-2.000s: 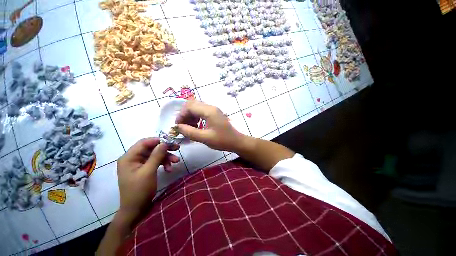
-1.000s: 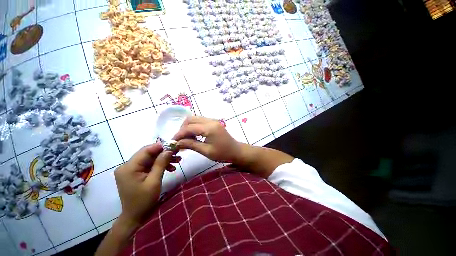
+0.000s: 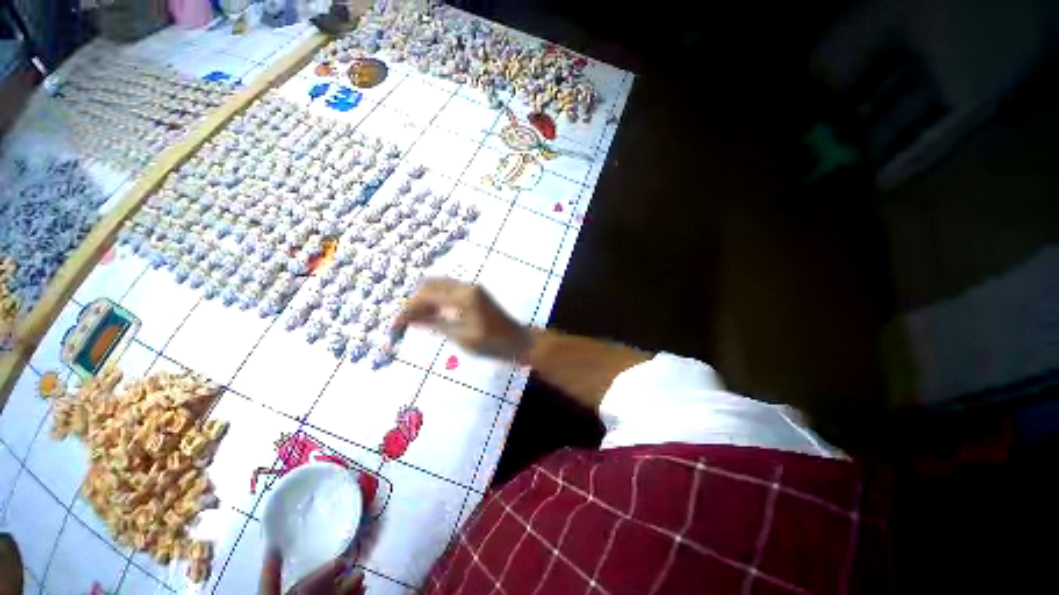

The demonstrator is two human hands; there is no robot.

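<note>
My right hand [image 3: 465, 316] is over the near right edge of the rows of pale joined pieces [image 3: 261, 203], its fingertips pinched on one small joined piece [image 3: 398, 328] at the cloth. My left hand [image 3: 319, 576] is at the bottom edge, mostly cut off, with fingertips at the near rim of the white bowl [image 3: 311, 520]; whether it holds anything is hidden. The bowl has pale contents. A heap of peach-orange pieces [image 3: 151, 465] lies left of the bowl.
A long wooden strip [image 3: 151, 174] crosses the table at left. Beyond it are a blue-grey heap [image 3: 49, 221] and more rows of small pieces [image 3: 139, 105]. Mixed-colour pieces [image 3: 476, 58] crowd the far right edge. Bottles stand at the far end. The right table edge borders a dark floor.
The view has swung right and farther along the table. My right hand has left my left hand and moved out to the rows. My left hand now shows only at the bottom edge.
</note>
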